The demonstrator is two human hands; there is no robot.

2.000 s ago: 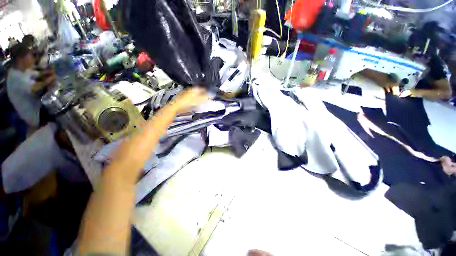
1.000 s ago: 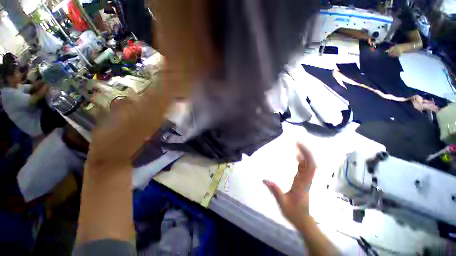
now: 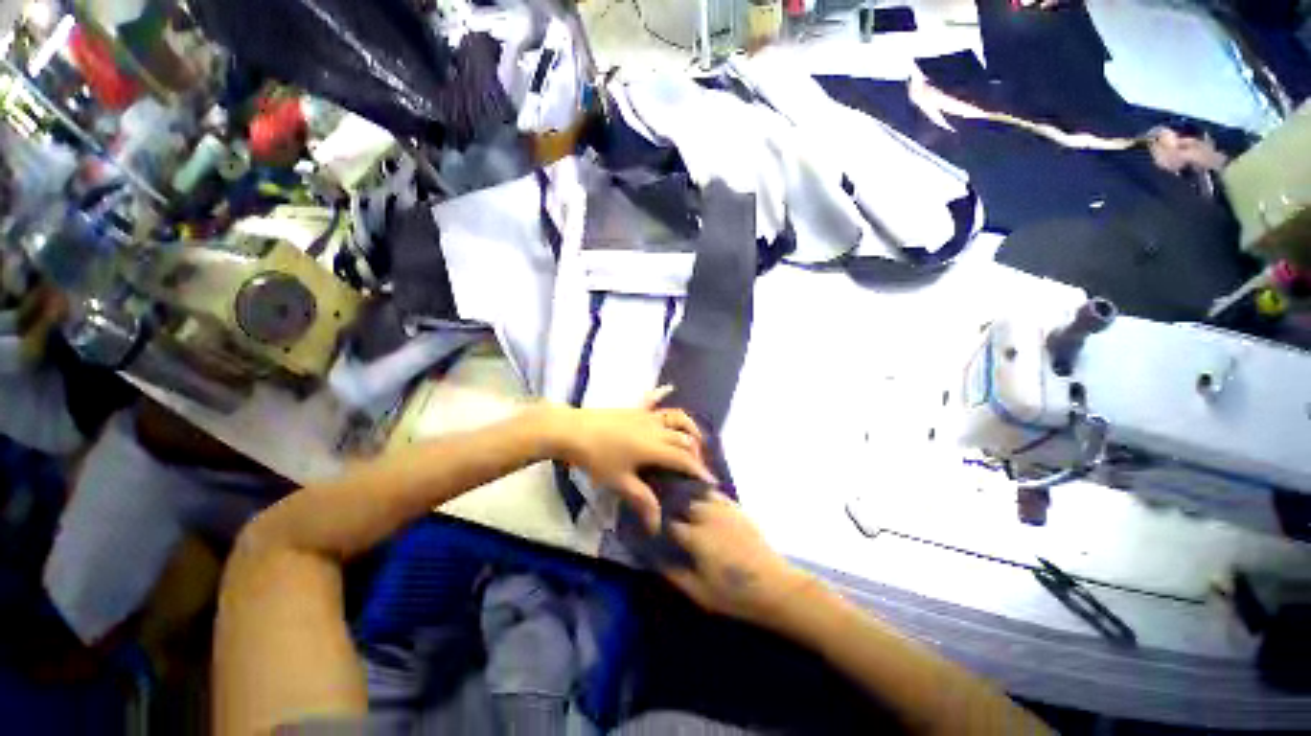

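A garment in work [image 3: 626,338], white and light grey with dark stripes and a dark grey panel [image 3: 715,338] along its right side, lies spread on the table left of the sewing machine. My left hand [image 3: 636,449] lies on the garment's near end, fingers on the dark cloth. My right hand [image 3: 716,546] meets it there and pinches the dark cloth edge near the table's front edge. The fingertips of both hands overlap and partly hide the cloth between them. The presser foot [image 3: 1032,503] is to the right, away from the cloth.
The white sewing machine [image 3: 1150,396] stands at right, with dark thread snips [image 3: 1086,601] in front of it. An older cream machine [image 3: 273,309] is at left. More white-grey pieces [image 3: 848,173] and black cloth [image 3: 1064,187] lie behind. A blue bin [image 3: 417,582] sits below the table edge.
The garment, earlier a blurred, raised bundle, now lies spread on the table. My left hand has come down onto its near end, and my right hand has moved left to the cloth.
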